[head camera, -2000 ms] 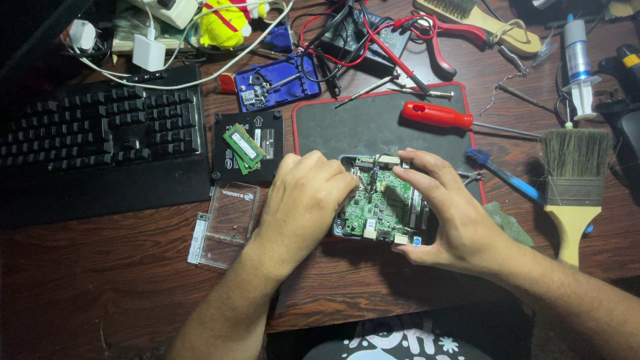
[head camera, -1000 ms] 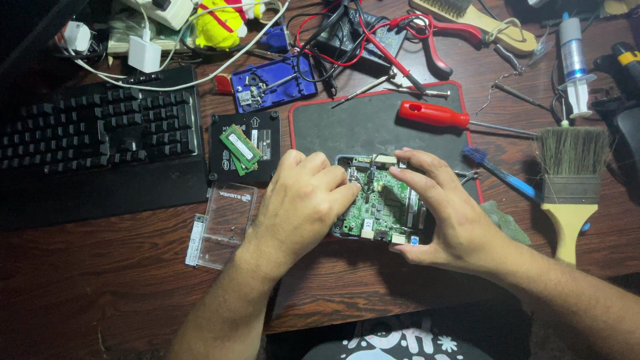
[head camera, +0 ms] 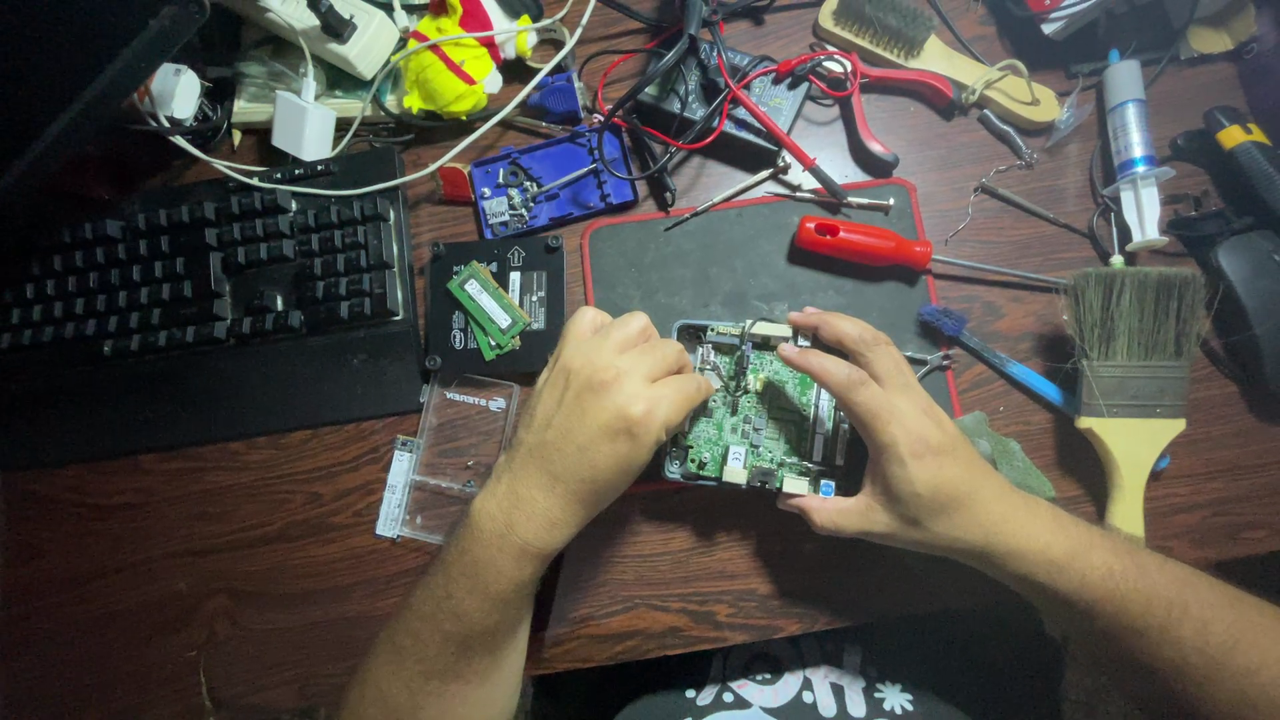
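Observation:
A mini computer's green circuit board (head camera: 760, 410) sits in its small grey case over the front edge of a black mat. My right hand (head camera: 880, 430) grips this case from the right, fingers on the far edge and thumb on the near edge. At the case's left side, my left hand (head camera: 620, 400) has its fingertips pinched at the board by thin black cables; whether they hold something small is hidden. Two green memory modules (head camera: 487, 308) lie on the black bottom cover (head camera: 543, 350), left of my left hand. Nearer me are a clear plastic box (head camera: 460, 440) and a solid-state drive stick (head camera: 396, 490).
A black mat with red edging (head camera: 680, 250) lies beneath a red-handled screwdriver (head camera: 865, 243). Around it are a wide paintbrush (head camera: 1135, 350), a blue brush (head camera: 1010, 370), a syringe (head camera: 1130, 150), red-handled pliers (head camera: 870, 130), a blue tray of screws (head camera: 590, 190) and a keyboard (head camera: 200, 290).

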